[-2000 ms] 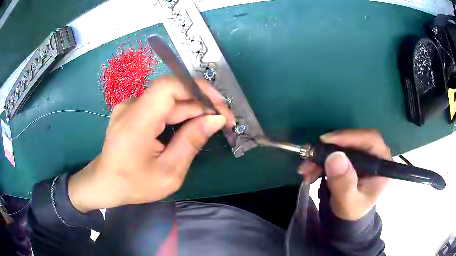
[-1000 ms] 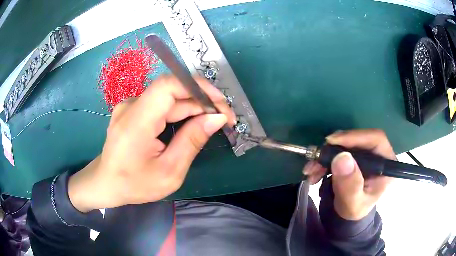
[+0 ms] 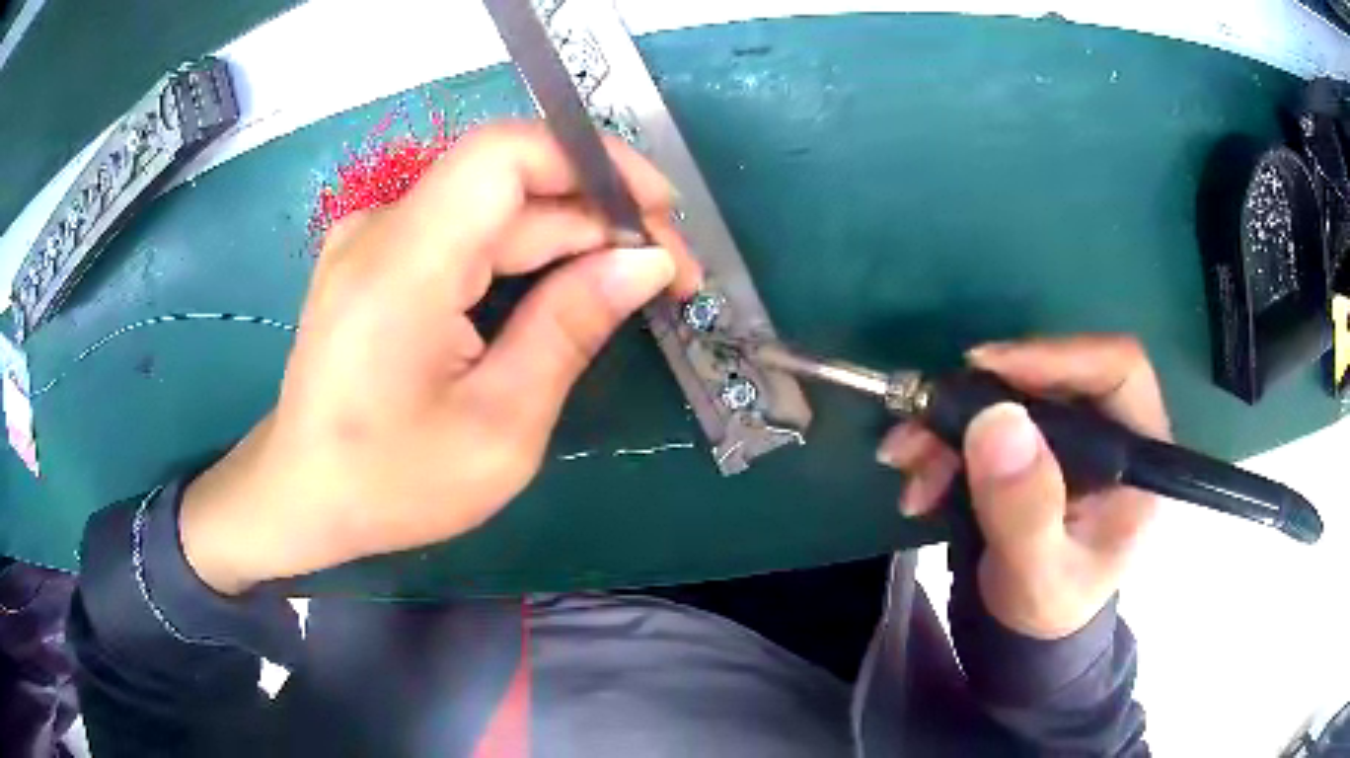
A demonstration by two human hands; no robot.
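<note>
A long grey strip housing [image 3: 674, 163] lies slanted on the green mat, its lower end near the mat's front. My left hand [image 3: 444, 348] grips dark flat tweezers [image 3: 570, 126]; their tips are down at the strip and hidden by my fingers. My right hand [image 3: 1044, 481] holds a black-handled soldering iron [image 3: 1155, 467]. The iron's tip touches or nearly touches the strip between two silvery round parts, the lower one [image 3: 737, 394] and the upper one [image 3: 703, 311]. A wire at the tips is too small to tell.
A pile of short red wires [image 3: 385, 175] lies behind my left hand. Grey strip housings [image 3: 126, 185] lie at upper left. A thin silvery strand [image 3: 178, 319] curves at left. A pale short strand [image 3: 629, 449] lies by the strip's end. A black iron stand [image 3: 1266, 282] is at far right.
The tweezers and the iron tip have moved up the strip, from its end to between the last two round parts. The lower round part and pale strand are now uncovered.
</note>
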